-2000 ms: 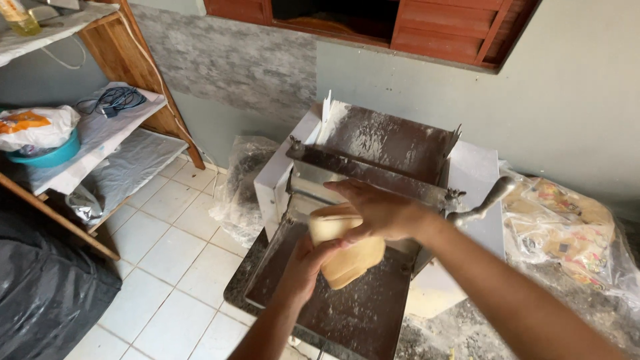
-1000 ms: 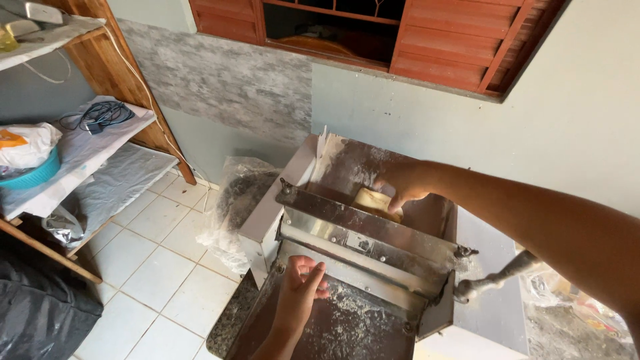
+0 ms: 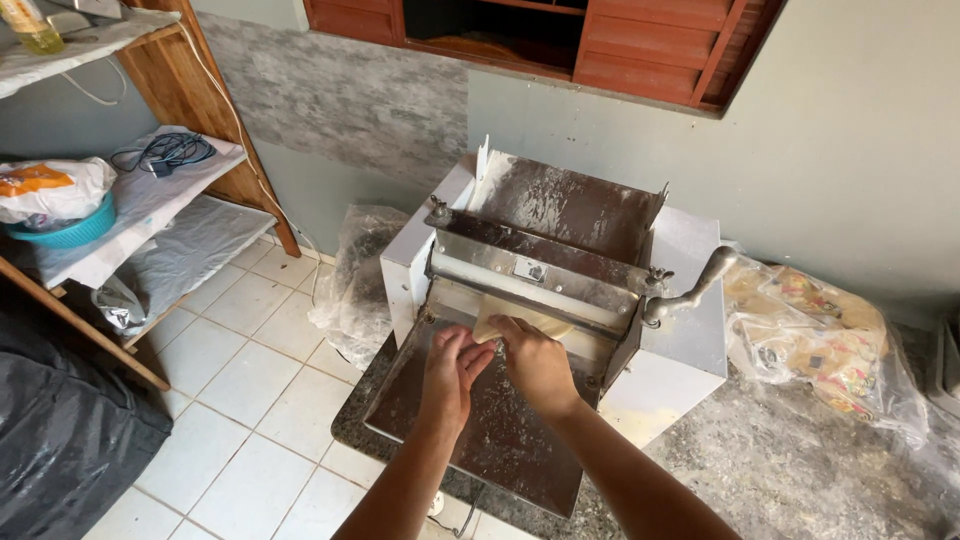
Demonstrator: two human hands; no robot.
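A dough sheeter [image 3: 536, 274] with white side housings stands on a speckled stone counter. A flat sheet of dough [image 3: 491, 309] shows below its roller, over the front tray [image 3: 495, 427]. My right hand [image 3: 532, 364] grips the dough's near edge between thumb and fingers. Just left of it, my left hand [image 3: 454, 371] has its fingers spread and curved by the dough's left corner; whether the fingertips touch it I cannot tell. The upper rear tray [image 3: 562, 202] is dusted with flour. A crank handle [image 3: 694, 289] sticks out at the right.
Clear plastic bags with packed contents [image 3: 817, 337] lie on the flour-dusted counter [image 3: 750, 457] at right. Left are wooden shelves [image 3: 202, 247] with a turquoise basket [image 3: 75, 225] and a coiled cable [image 3: 169, 150]. Crumpled plastic [image 3: 360, 285] is behind the counter's left edge, a black cover [image 3: 67, 420] lower left.
My right hand has moved from the dough at the rear tray to the front side, beside my left hand. Two seconds ago both hands held a thicker, folded-looking piece of dough over the front tray.
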